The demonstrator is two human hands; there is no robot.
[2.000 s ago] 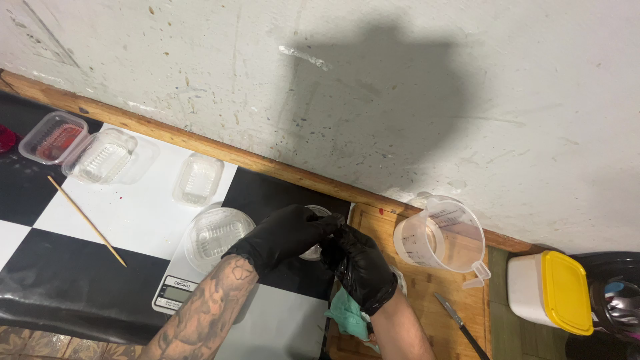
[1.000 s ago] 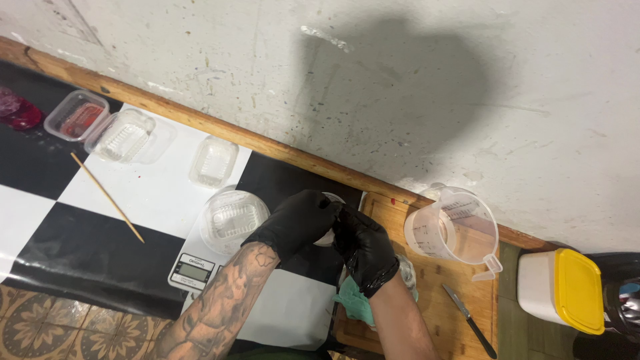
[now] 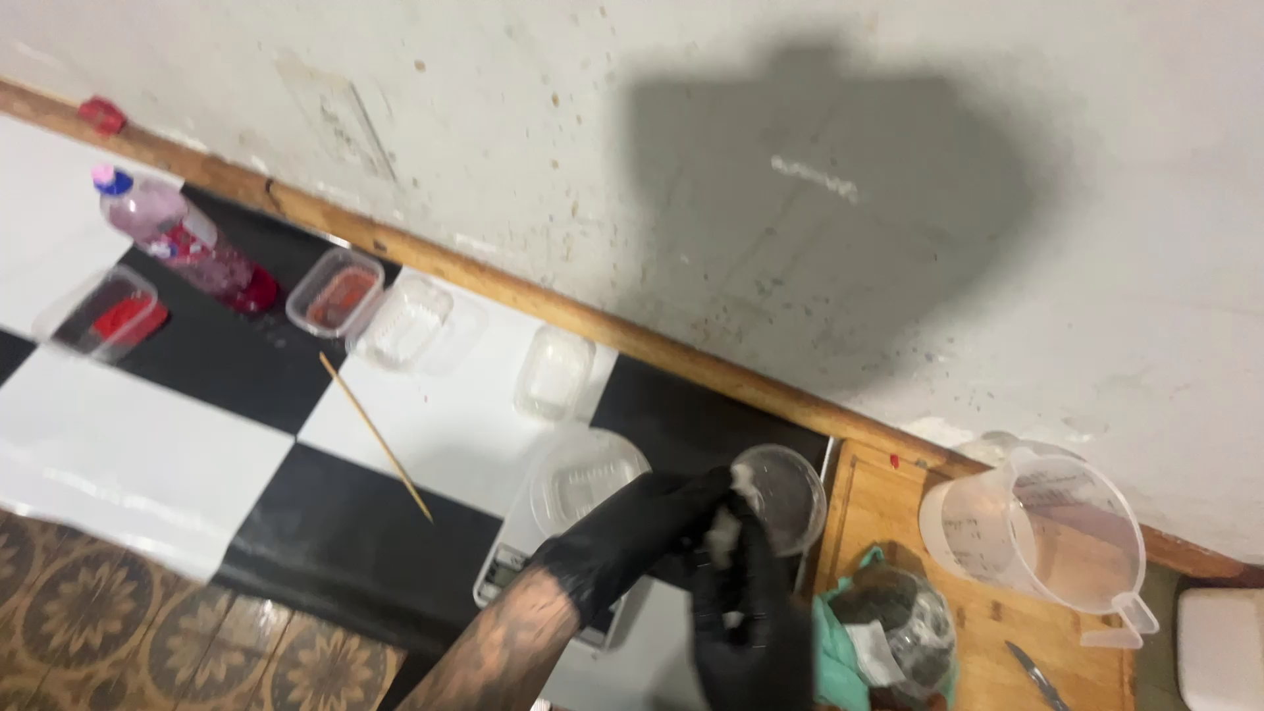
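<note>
My left hand [image 3: 657,523], in a black glove, has its fingertips on a small whitish piece [image 3: 743,482] beside a round clear plastic container [image 3: 790,499]. My right hand [image 3: 736,592], also black-gloved, is blurred, its fingers curled around a pale, blurred lump [image 3: 724,538] close to my left fingertips. What the lump is made of cannot be told. Left of my hands, a digital kitchen scale [image 3: 488,578] bears a round clear plastic tub [image 3: 553,474] with a rectangular shape in it. My left forearm and glove cover part of the scale.
A clear measuring jug [image 3: 1037,523], a bag with teal cloth [image 3: 839,642] and a knife [image 3: 1032,671] are on a wooden board [image 3: 987,657]. Leftward lie a wooden stick [image 3: 375,434], small plastic containers [image 3: 555,373], a red-filled container [image 3: 341,294] and a bottle of pink liquid [image 3: 188,242]. A wall runs behind.
My hands have shifted so that the round container, mostly hidden behind them earlier, now shows. A pale lump is visible between my fingers. The view has swung left, bringing in the whole bottle.
</note>
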